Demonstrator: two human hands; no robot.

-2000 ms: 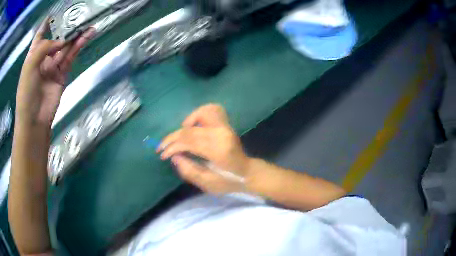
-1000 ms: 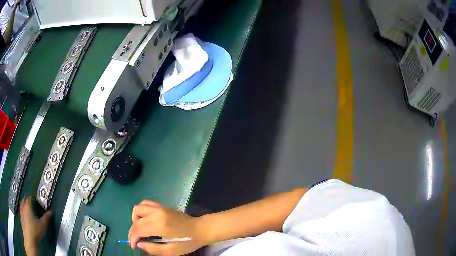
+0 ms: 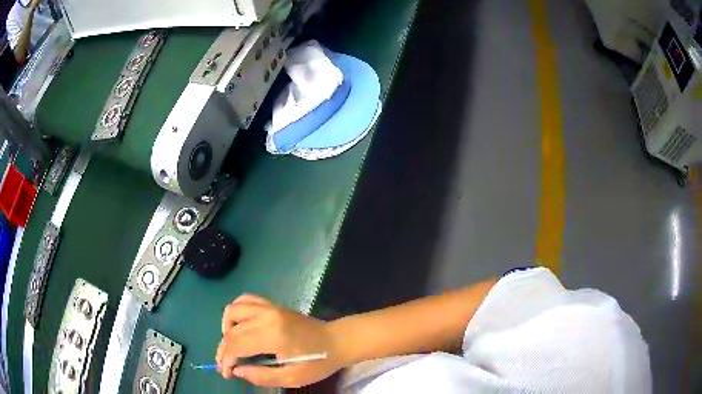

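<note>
My right hand (image 3: 273, 345) holds a slim pick (image 3: 258, 360) like a pen, its fine tip pointing left over the green surface. A four-cavity fixture (image 3: 171, 354) with round ribbed discs lies just left of the tip, cut off by the bottom edge; the tip and the fixture look apart. Another fixture (image 3: 158, 273) lies beyond it, beside a black round pad (image 3: 212, 253). A paler fixture (image 3: 75, 338) lies further left on the green belt. My left hand is out of the picture.
The conveyor end unit (image 3: 185, 146) stands ahead, with a light blue and white cap (image 3: 327, 104) to its right. Further fixtures (image 3: 127, 88) lie on the raised belt and at the far left (image 3: 42, 273). A red bin (image 3: 17, 196) is at the left edge. A person's arm (image 3: 25, 35) shows top left.
My left hand has left the view. The paler fixture on the belt is nearer the bottom edge. My right hand still holds the pick. The view has shifted slightly.
</note>
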